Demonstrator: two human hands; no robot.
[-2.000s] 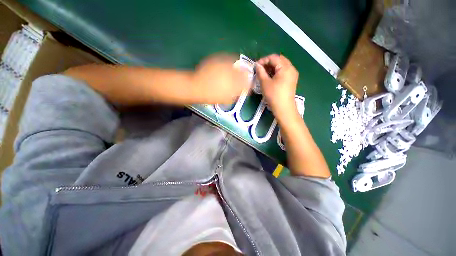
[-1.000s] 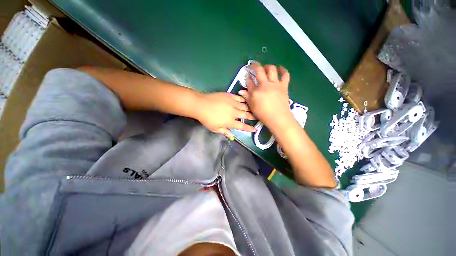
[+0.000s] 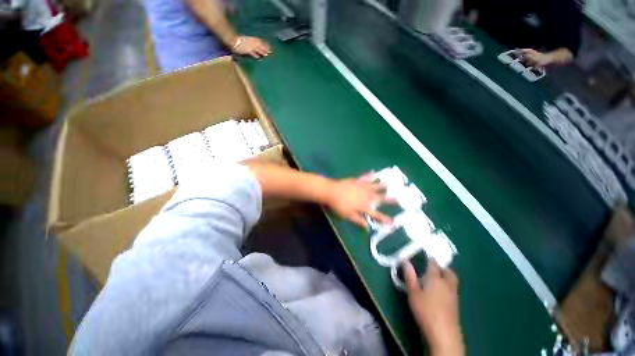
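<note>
Several white loop-shaped plastic housings [image 3: 419, 227] lie side by side in a row on the green bench top [image 3: 480, 295]. My left hand [image 3: 354, 200] is at the row's far end, fingers spread over the end housing. My right hand [image 3: 435, 295] is at the near end, thumb and fingers around the end housing. My fingers hide parts of both end housings. The picture is slightly blurred.
An open cardboard carton [image 3: 90, 135] on the left holds packed white housings [image 3: 202, 156]. A long white strip [image 3: 432, 163] crosses the bench. Small white inserts [image 3: 555, 341] and a brown board [image 3: 592, 299] are at lower right. Other people's hands show at the back.
The view has swung left and up, bringing the carton and other workers in. My hands have moved apart to the two ends of the row.
</note>
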